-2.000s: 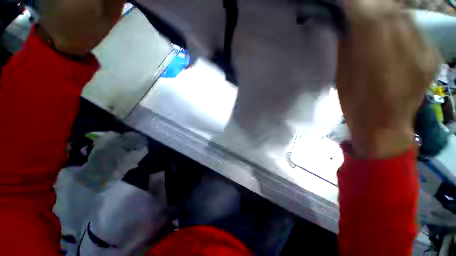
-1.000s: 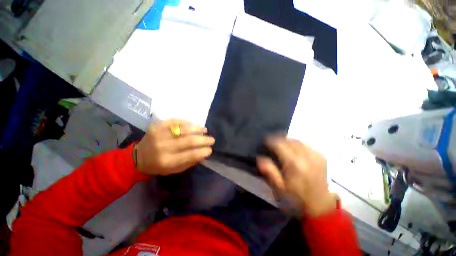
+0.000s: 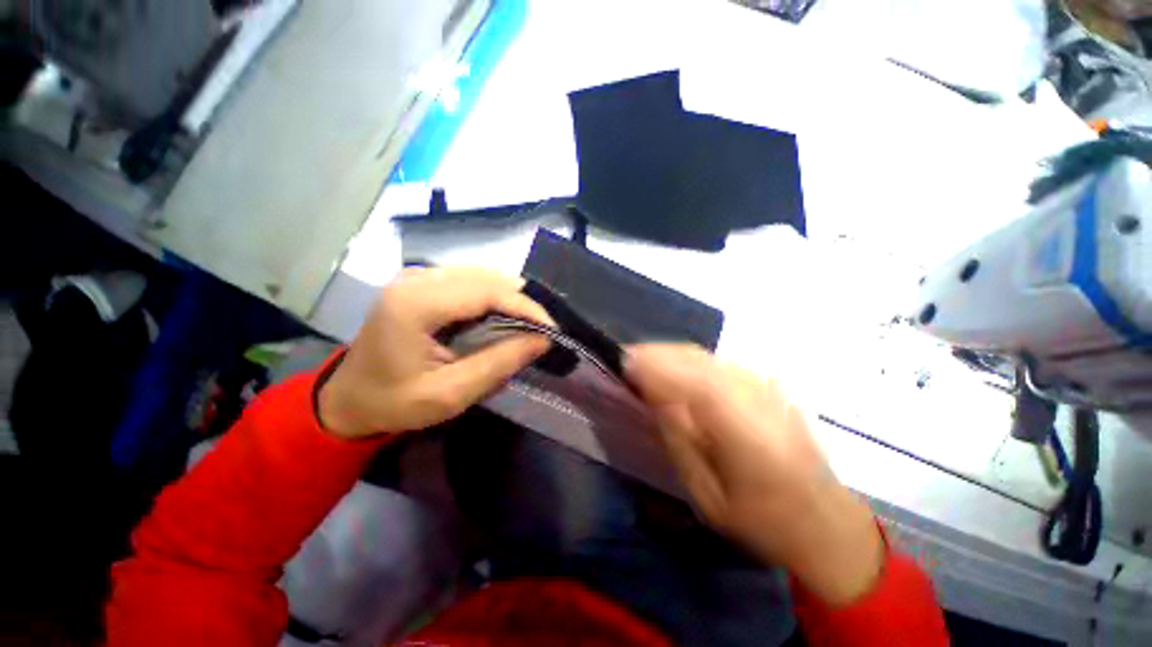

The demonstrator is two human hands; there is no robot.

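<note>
My left hand pinches the left end of a black cloth piece at the table's front edge. My right hand, slightly blurred, holds its right end. The piece is folded or layered, with thin pale edges showing between my hands. Part of it lies flat on the table behind my fingers. Beyond it, angular black cut pieces lie on the white table. A pale panel with a narrow black strip along its edge lies to their left.
The white sewing machine head with a blue stripe is at right. Black-handled scissors lie below it. A grey-white board with blue tape is at left. Cloth is heaped below the table.
The black piece, flat under my hands one second ago, is now lifted and folded between them. The angular black pieces and the strip-edged pale panel now show behind it.
</note>
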